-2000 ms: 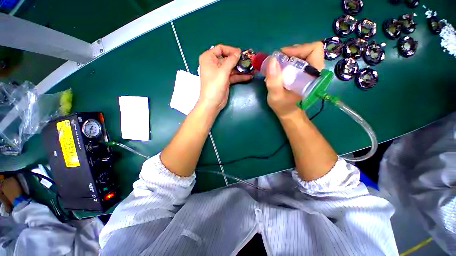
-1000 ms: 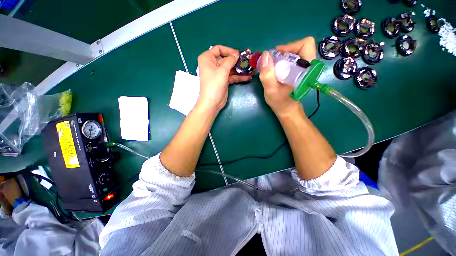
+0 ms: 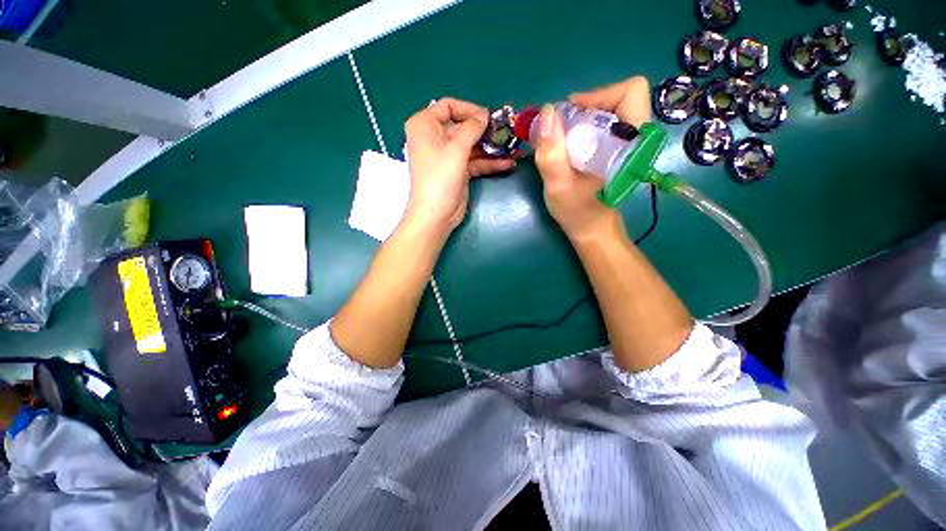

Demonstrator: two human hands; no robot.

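My left hand holds a dark, shiny round housing between thumb and fingers, above the green bench. My right hand is closed around a clear dispensing syringe with pale contents. Its red tip points left at the housing; whether it touches cannot be told. A green adapter caps the rear of the syringe. A clear hose curves from it to the right and down.
Several similar housings lie clustered at upper right, near loose white parts. A white tissue, a white card, a black controller and a plastic bag lie left. Neighbours' smocks show at both sides.
Since two seconds ago the syringe's green rear end has swung up and left with my right hand. The housing is still in my left hand. The view has shifted slightly.
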